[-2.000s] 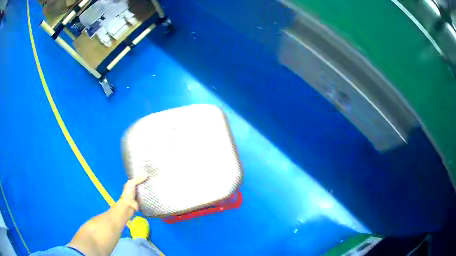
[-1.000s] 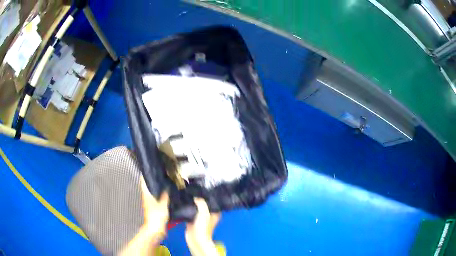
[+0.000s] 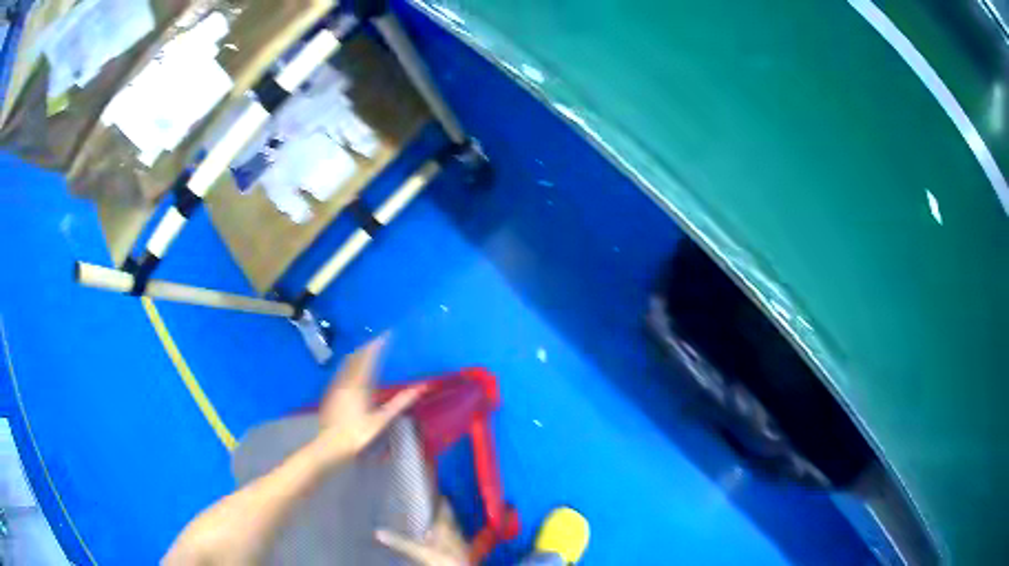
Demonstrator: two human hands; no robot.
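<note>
The stool is tilted at the lower middle, with its grey patterned seat [image 3: 332, 503] to the left and its red legs [image 3: 482, 459] to the right. My left hand [image 3: 356, 409] is blurred over the far edge of the seat, its fingers spread. My right hand [image 3: 437, 542] is at the seat's near right edge with a finger across the pad; it is blurred and partly cut off by the frame's bottom edge. The black-lined waste bin [image 3: 752, 365] is partly hidden under the green bench.
The pipe-rack trolley [image 3: 227, 144] stands at the upper left, with white carton blanks [image 3: 172, 88] on its shelves and a castor near the stool. The green bench [image 3: 775, 144] curves along the right. A yellow shoe [image 3: 564, 535] and yellow line are on the blue floor.
The black-lined bin, earlier held by both hands, is now under the bench. Both hands have moved to the stool, which now tilts with its red legs showing.
</note>
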